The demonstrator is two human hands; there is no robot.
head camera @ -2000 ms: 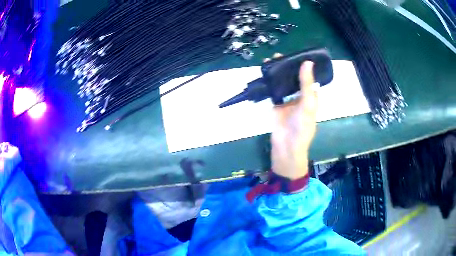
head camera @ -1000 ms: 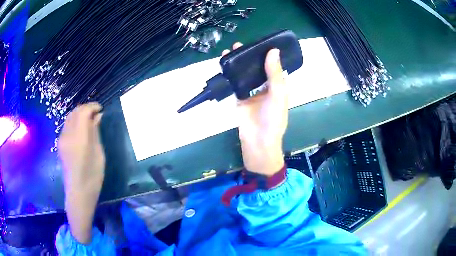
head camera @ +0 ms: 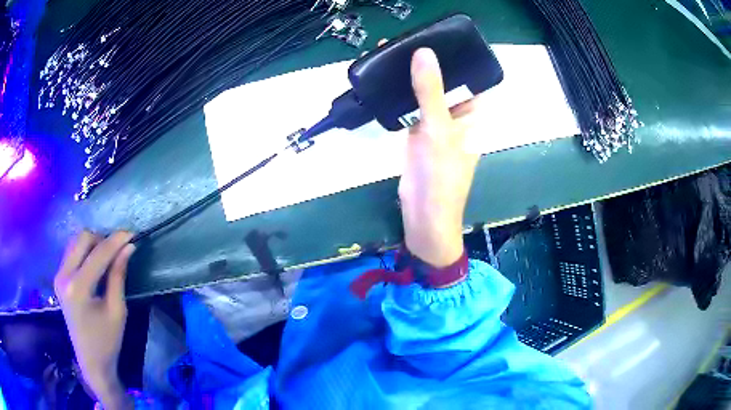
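Observation:
My right hand (head camera: pixel 439 152) is shut on a black glue bottle (head camera: pixel 429 68) with a small pale label, above the white sheet (head camera: pixel 345 164). Its tapered nozzle (head camera: pixel 329 124) points left and down, and its tip is at a small silvery connector (head camera: pixel 299 141); whether they touch I cannot tell. The connector is on the end of a thin black cable (head camera: pixel 210 198) that runs left over the sheet's edge. My left hand (head camera: pixel 96 276) pinches the cable's other end between thumb and fingers near the bench's front edge. That cable tip is hidden by the fingers.
The main cable pile (head camera: pixel 184 68) lies behind the sheet, with shiny ends at both sides. A second cable bundle (head camera: pixel 589 80) lies at the sheet's right end. Violet light (head camera: pixel 14 160) glows at left. A dark plastic crate (head camera: pixel 553 280) and black bags (head camera: pixel 669 240) are below the bench at right.
My left hand has moved from the pile's left ends down to the front edge, drawing one cable across the sheet. The bottle's nozzle now meets that cable's connector in view.

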